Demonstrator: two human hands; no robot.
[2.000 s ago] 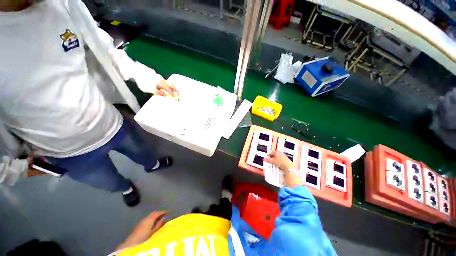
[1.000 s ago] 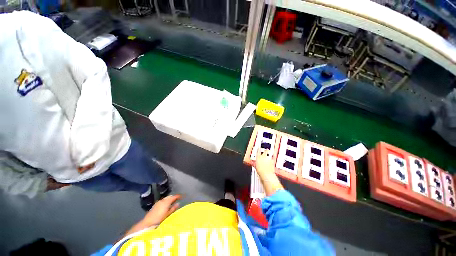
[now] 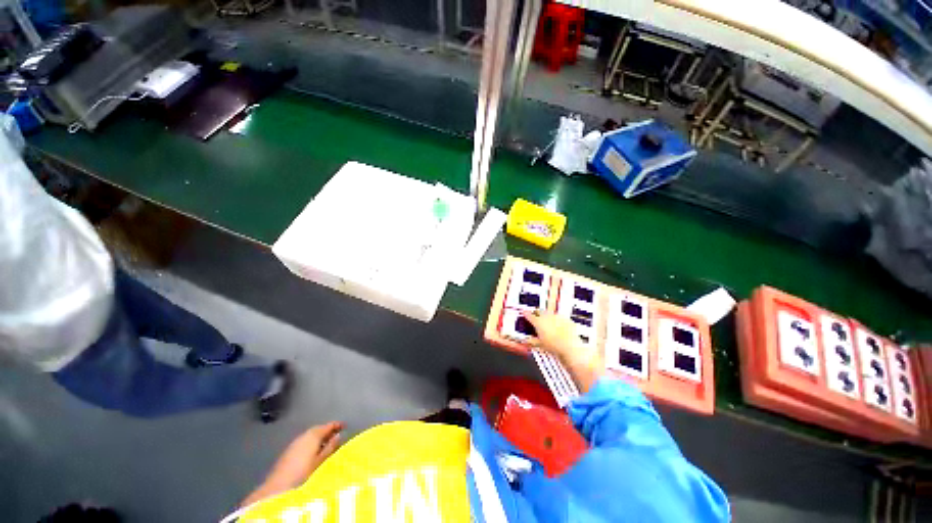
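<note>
A salmon-pink foam tray [image 3: 666,394] lies at the bench's front edge, with glossy black panels [image 3: 631,333] on white units in its pockets. My right hand [image 3: 564,345] is over the tray's left part, its fingertips at the lower unit of the first column. It holds a white striped sheet [image 3: 555,378], which hangs below the palm past the tray's front edge. The fingertips' exact contact is too small to tell. My left hand [image 3: 303,458] is low beside the yellow garment, away from the bench, with nothing visible in it.
A large white foam box [image 3: 353,230] with a green piece [image 3: 440,208] is left of the tray. A yellow bin [image 3: 537,224] and blue device [image 3: 642,157] stand behind. Stacked pink trays [image 3: 754,360] are at right. A person [image 3: 51,266] is at far left. Red stool-like object [image 3: 537,429] below.
My right hand stays at the tray's left columns, its fingertips now lower in the first column. The striped sheet has changed angle. The other person has moved left, away from the white box.
</note>
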